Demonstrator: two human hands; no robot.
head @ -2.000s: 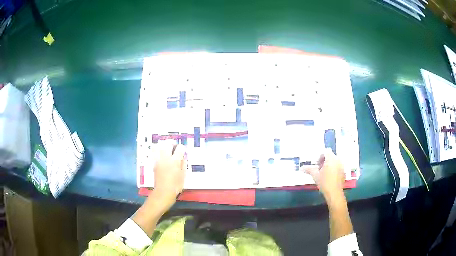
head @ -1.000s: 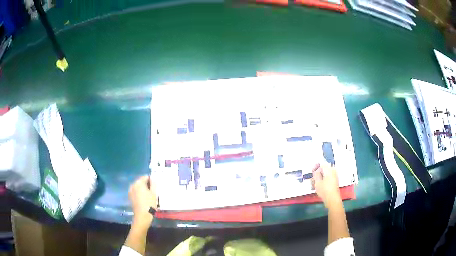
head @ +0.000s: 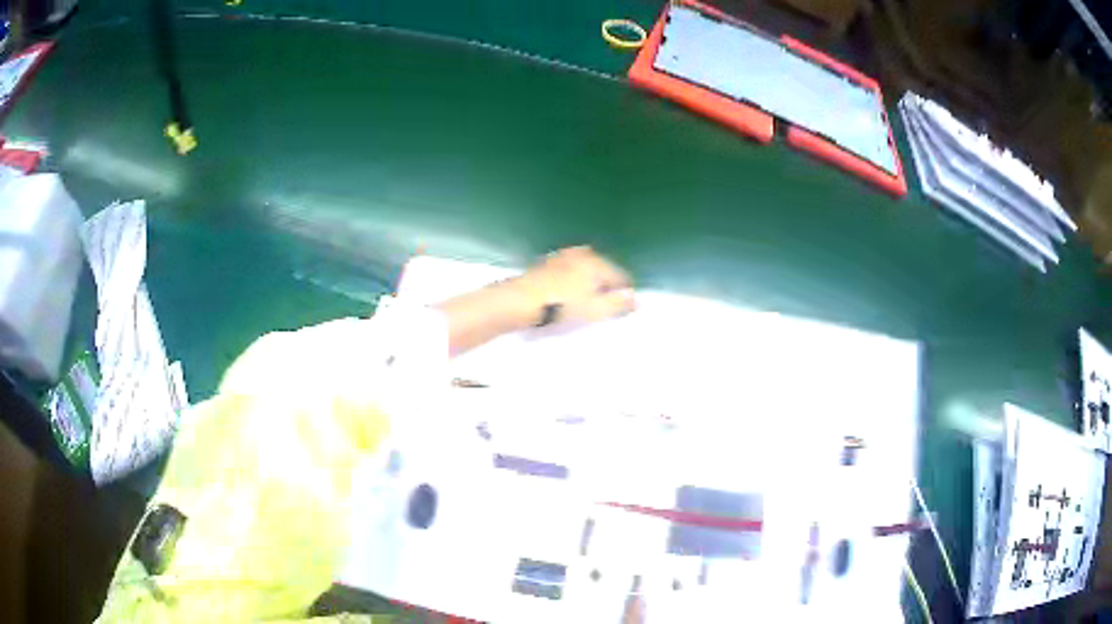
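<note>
The white back panel (head: 732,378) lies in front of me, overexposed, with its near side cut off by the frame. It shows grey cutouts, a dark oval near each side and a red wire bundle (head: 719,522) across it. My left hand (head: 585,287) is at the panel's far edge, fingers curled and blurred, the forearm reaching over the panel; whether it grips the edge I cannot tell. My right hand is not clearly visible; a small brownish patch at the bottom edge is too blurred to name.
A striped white bundle (head: 120,354) and white pack (head: 34,274) are at left. Red foam pads bearing a grey sheet (head: 780,79) and a yellow ring (head: 623,33) are at the far side. White panels stand at right (head: 1049,512); more lie stacked at far right (head: 982,177).
The view has swung to the far right side. My left hand has moved from the near left corner to the far edge. The panel shows different, dark-oval markings. My right hand has left clear view.
</note>
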